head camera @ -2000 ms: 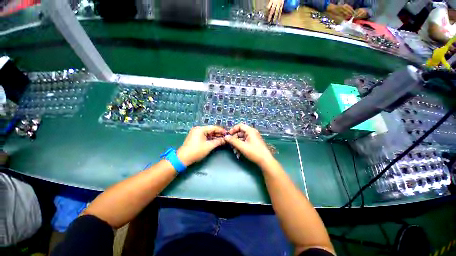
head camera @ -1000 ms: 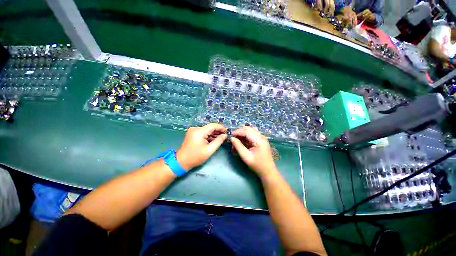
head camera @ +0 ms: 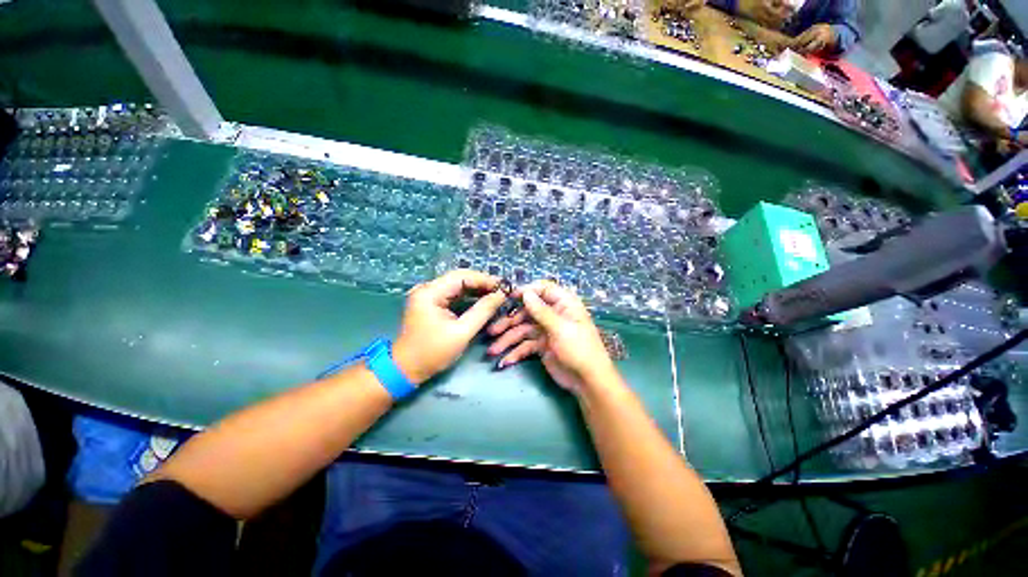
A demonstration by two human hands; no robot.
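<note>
My left hand (head camera: 442,327), with a blue band at the wrist, pinches a tiny dark part (head camera: 506,292) between thumb and forefinger. My right hand (head camera: 558,333) meets it fingertip to fingertip at the same part, its other fingers spread below. The part is mostly hidden by the fingers, so its shape cannot be told. The blister tray (head camera: 586,220) with rows of dark and silvery units lies just beyond my hands. A small brownish pile of tiny bits (head camera: 613,345) lies on the bench just right of my right hand.
A clear tray (head camera: 383,231) with a heap of mixed small parts (head camera: 268,212) lies left of centre. A green box (head camera: 773,250) and a grey electric screwdriver (head camera: 885,271) are at right, with filled trays (head camera: 902,411) and a black cable. A grey post (head camera: 164,70) stands back left. People sit across.
The view has shifted, and the bench appears higher and further left than two seconds ago. My right hand's lower fingers have opened out below the part. Both hands still meet at it.
</note>
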